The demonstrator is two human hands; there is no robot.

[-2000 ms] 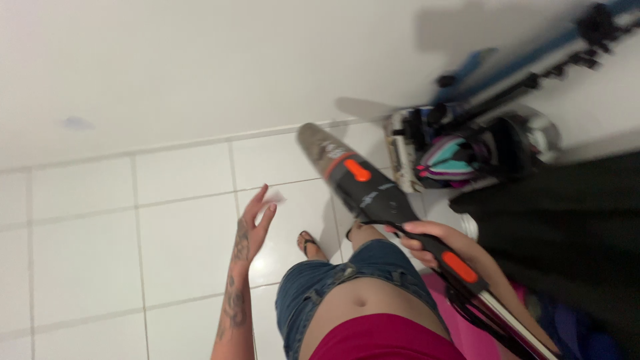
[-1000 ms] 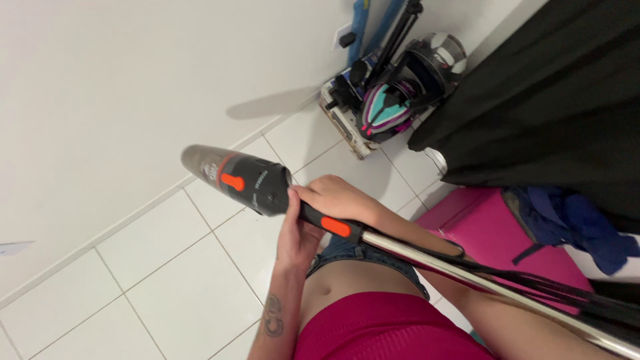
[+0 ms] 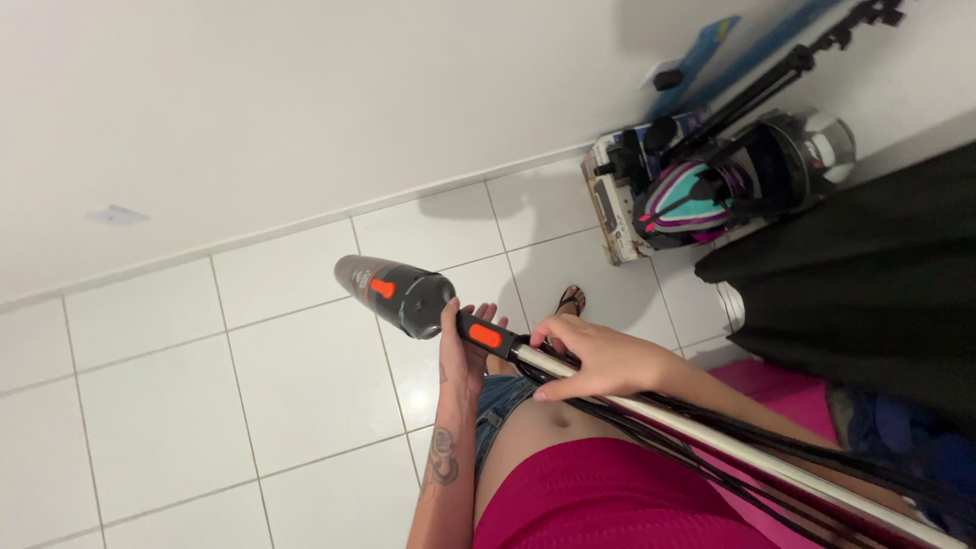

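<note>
A black and grey stick vacuum cleaner (image 3: 404, 297) with orange parts lies slantwise in front of me, its clear dust cup pointing left. My left hand (image 3: 465, 343) supports its black handle just behind the motor body, thumb on the near side and fingers beneath. Along the metal tube (image 3: 686, 431), which runs to the lower right, my right hand (image 3: 598, 354) rests by the tube's upper end, thumb and fingers spread about it and the cord. The black power cord (image 3: 648, 438) is looped along the tube. The tube's far end is out of view.
Against the wall stand a worn box (image 3: 610, 206), a black, teal and purple appliance (image 3: 698, 198) and a black tripod-like stand (image 3: 743, 95). A black curtain (image 3: 854, 282) hangs at right above a pink container (image 3: 785, 389) with dark blue cloth (image 3: 907, 442). My sandalled foot (image 3: 570, 300) is on the white tiles.
My left hand, free two seconds ago, came to the vacuum's handle. My right hand held the handle in the earlier frames and is now farther back, at the metal tube.
</note>
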